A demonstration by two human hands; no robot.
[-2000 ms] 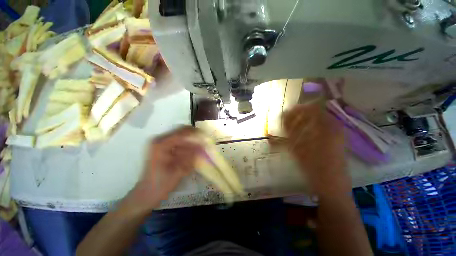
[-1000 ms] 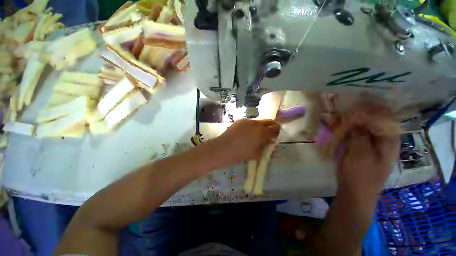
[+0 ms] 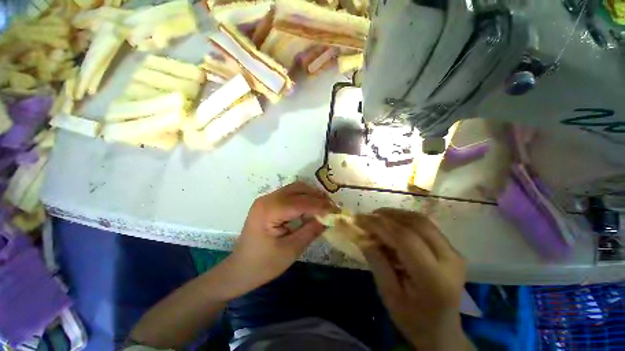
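My left hand [image 3: 284, 223] and my right hand [image 3: 411, 264] meet at the table's front edge, left of and below the needle area. Both hold a pale yellow fabric strip [image 3: 342, 235] between them, the fingertips of each hand on its upper end. Fingers hide part of the strip. The sewing machine head [image 3: 473, 62] stands above, with its presser foot [image 3: 433, 144] in bright lamp glow over the shiny needle plate [image 3: 390, 171]. A small tan hooked end [image 3: 327, 179] shows at the plate's lower left corner.
Yellow strips [image 3: 147, 110] and layered strips [image 3: 253, 62] lie at the left and back left of the table [image 3: 185, 185]. A purple bundle [image 3: 531, 212] lies right of the needle. Purple fabric [image 3: 31, 295] is at the far left. A blue crate [image 3: 576, 315] stands below right.
My right hand has come left from the purple bundle to my left hand. My left hand has moved back from the needle towards the front edge. The view has shifted left.
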